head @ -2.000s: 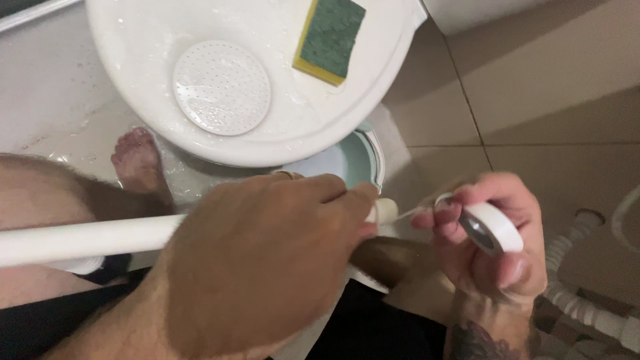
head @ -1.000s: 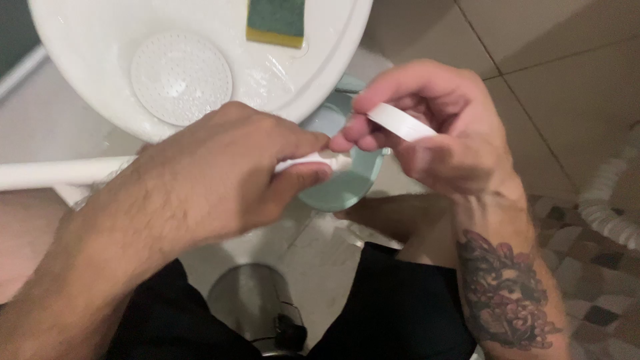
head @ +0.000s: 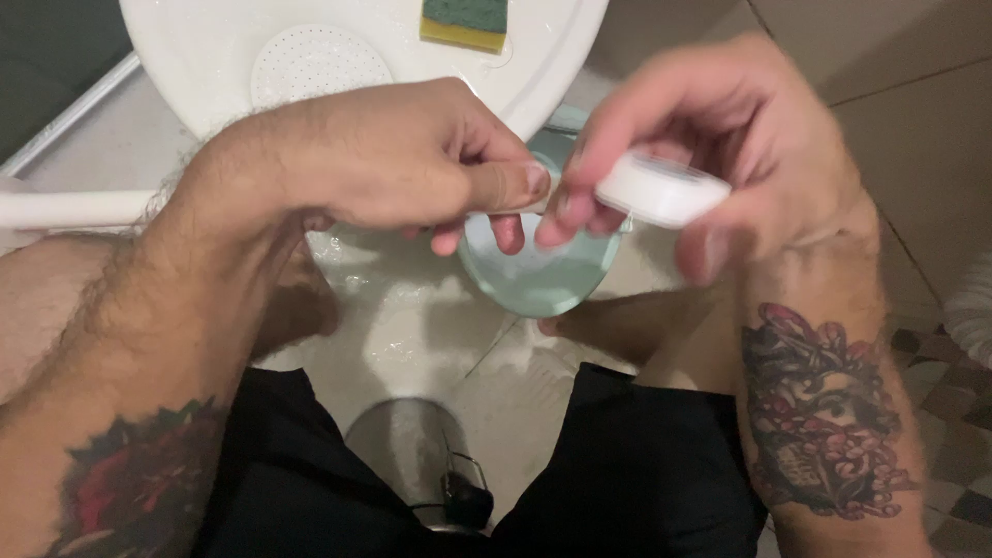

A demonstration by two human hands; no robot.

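Note:
My left hand [head: 387, 159] is closed around the end of a white pipe [head: 77, 209], whose length runs out to the left behind my wrist. Its thumb presses on the pipe's tip, which the fingers mostly hide. Just to the right, my right hand [head: 721, 155] pinches a small white roll of tape [head: 661, 190] between thumb and fingers; the roll is slightly blurred. The fingertips of both hands almost meet. Whether a strand of tape runs between them cannot be made out.
A white basin [head: 542, 46] with a perforated white disc [head: 322, 66] and a green and yellow sponge [head: 465, 23] lies beyond my hands. Below them are a pale green bucket [head: 542, 271], a metal bin [head: 403, 449] between my legs, and wet floor. A corrugated white hose [head: 969, 310] is at the right.
Two seconds ago a thin strand stretched from the pipe's end to the roll. The roll has been turned in my right hand. My left hand still grips the pipe end.

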